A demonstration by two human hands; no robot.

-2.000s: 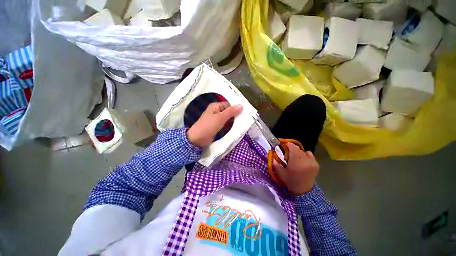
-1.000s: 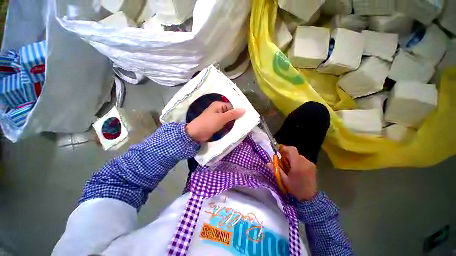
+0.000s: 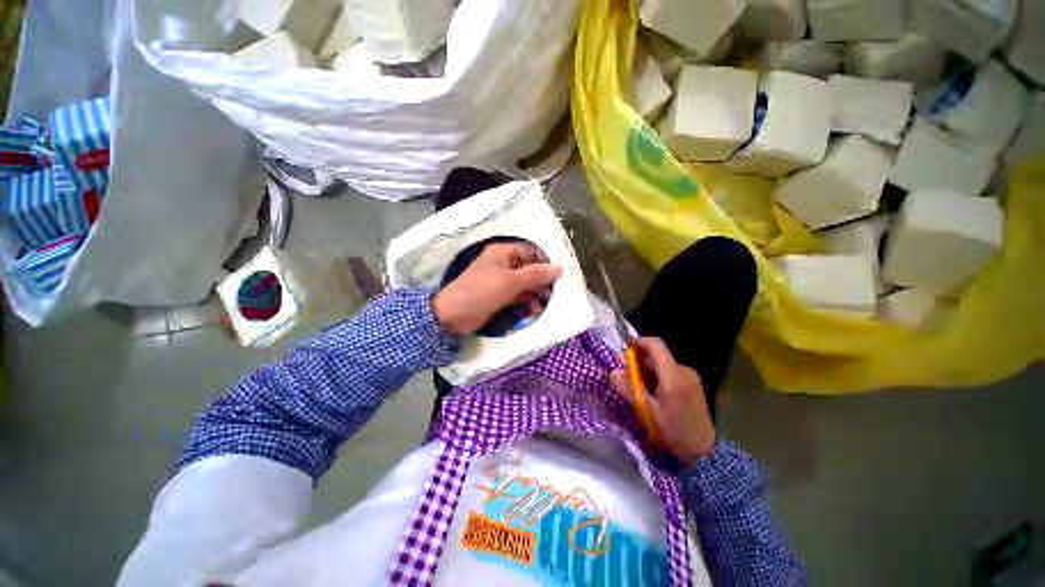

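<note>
My left hand (image 3: 495,287) grips a cream-white cube piece (image 3: 573,300) over my lap, its fingers over and partly inside the round dark patch (image 3: 464,255) on the face towards me. My right hand (image 3: 670,401) holds scissors (image 3: 637,384) by the orange handles. The silver blades point up and away, beside the right edge of the piece. I cannot tell whether the blades touch the edge. A raised seam runs along the far side of the piece.
A yellow sack (image 3: 791,365) of white cubes is at the right. A white woven sack (image 3: 344,120) of cubes is at the top. Another sack (image 3: 160,206) holds striped pieces (image 3: 52,201) at the left. A single cube (image 3: 258,297) lies on the floor. My dark-clad knee (image 3: 705,292) is beside the scissors.
The cube piece has turned slightly and moved a little right. The scissors look narrower, their handles seen more edge-on. My left hand has moved slightly right with the piece.
</note>
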